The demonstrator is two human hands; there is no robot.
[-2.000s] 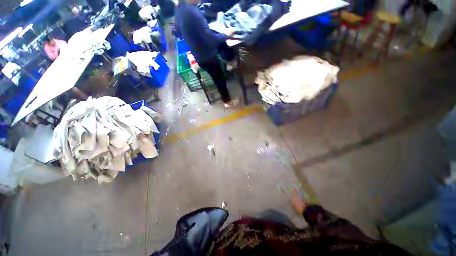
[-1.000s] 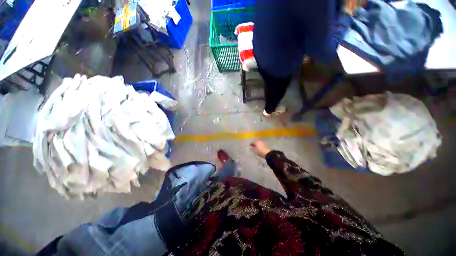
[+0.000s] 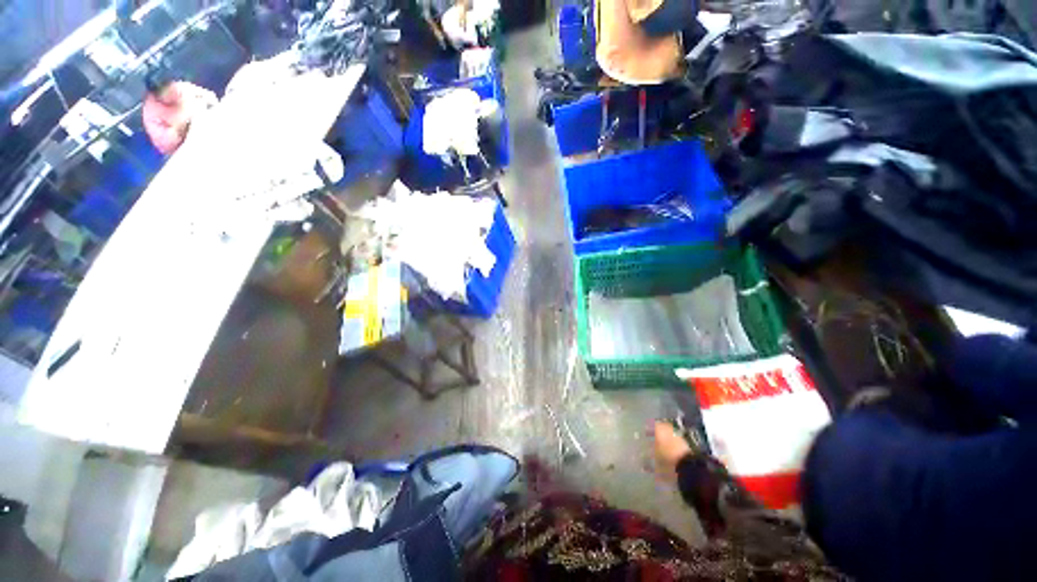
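A blue-grey denim bundle (image 3: 449, 489) with a dark band lies at the bottom left, against my body. My left hand is not visible; the bundle or the picture's edge hides it. My right hand (image 3: 671, 443) is small and blurred at the lower centre, below the green crate, beyond a dark patterned sleeve. Its fingers cannot be made out, and I see nothing clearly held in it. White cut pieces (image 3: 301, 512) show behind the denim bundle at the lower left.
A green crate (image 3: 648, 373) and a blue crate (image 3: 648, 182) stand ahead. A red and white package (image 3: 768, 426) is beside a person's dark blue sleeve (image 3: 921, 489) at right. Dark garments (image 3: 876, 171) heap at upper right. A long white table (image 3: 171, 273) and a taped box (image 3: 373, 305) are left.
The view has moved forward up the aisle. The crates and package are now close, the person is at the right edge, and the pale heap on the right has left view.
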